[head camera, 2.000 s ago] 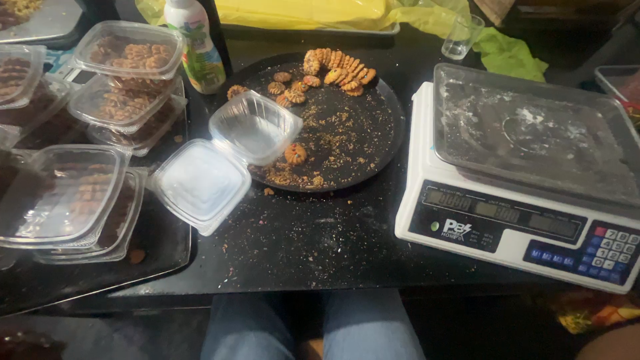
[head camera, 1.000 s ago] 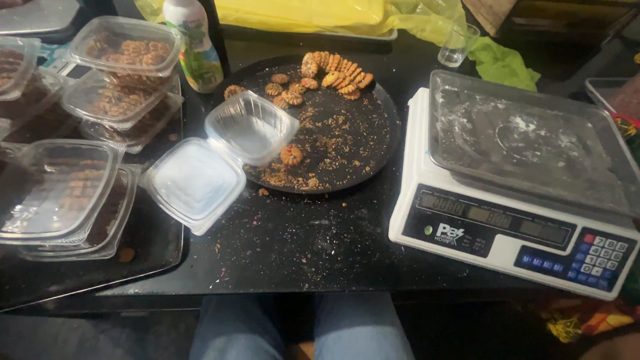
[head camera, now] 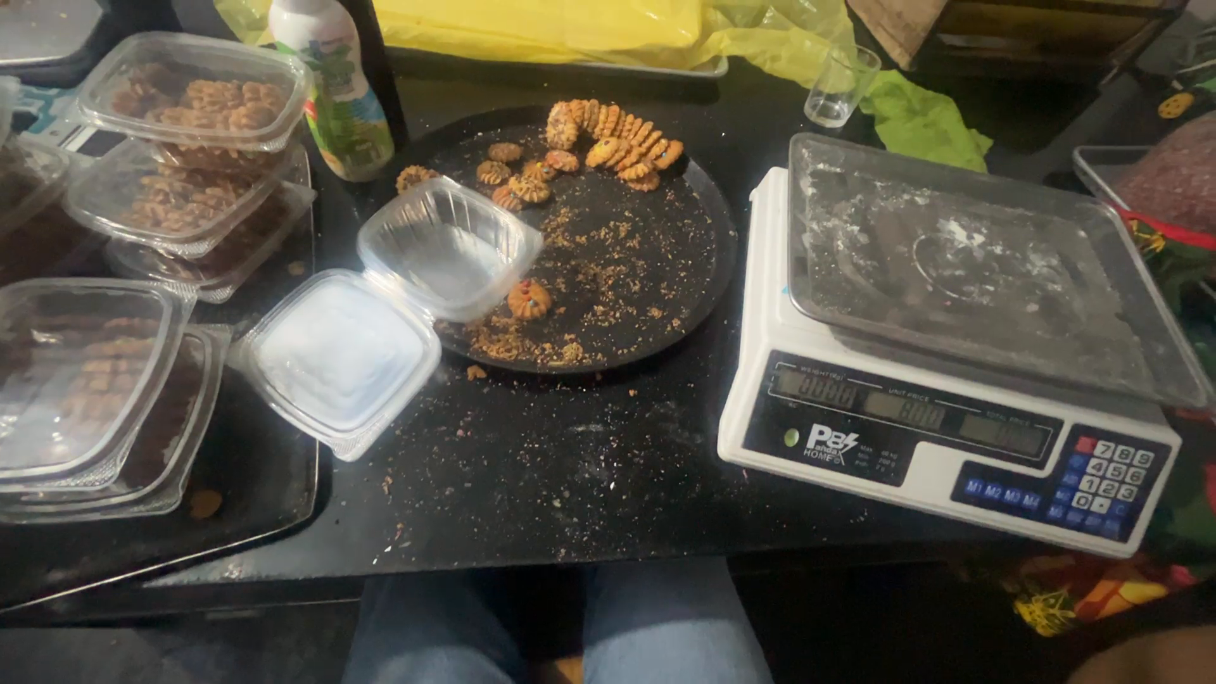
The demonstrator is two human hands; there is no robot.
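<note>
Neither of my hands can be made out on the table. An open, empty clear plastic clamshell container (head camera: 347,356) lies with one half on the table and the other over the left rim of a round black tray (head camera: 698,237). Ridged cookies stand in a curved row (head camera: 617,138) at the tray's back, several loose ones lie left of them, and a single cookie (head camera: 529,299) sits beside the container among crumbs. To the right stands a white digital scale (head camera: 760,380) with a dusty clear pan (head camera: 959,266). Closed containers of cookies (head camera: 204,104) are stacked at left.
More closed containers (head camera: 85,380) rest on a dark flat tray (head camera: 256,513) at left. A white bottle (head camera: 332,95) stands behind the round tray, near yellow plastic (head camera: 551,28). A clear cup (head camera: 841,90) stands behind the scale. Crumbs are scattered over the black table (head camera: 570,475).
</note>
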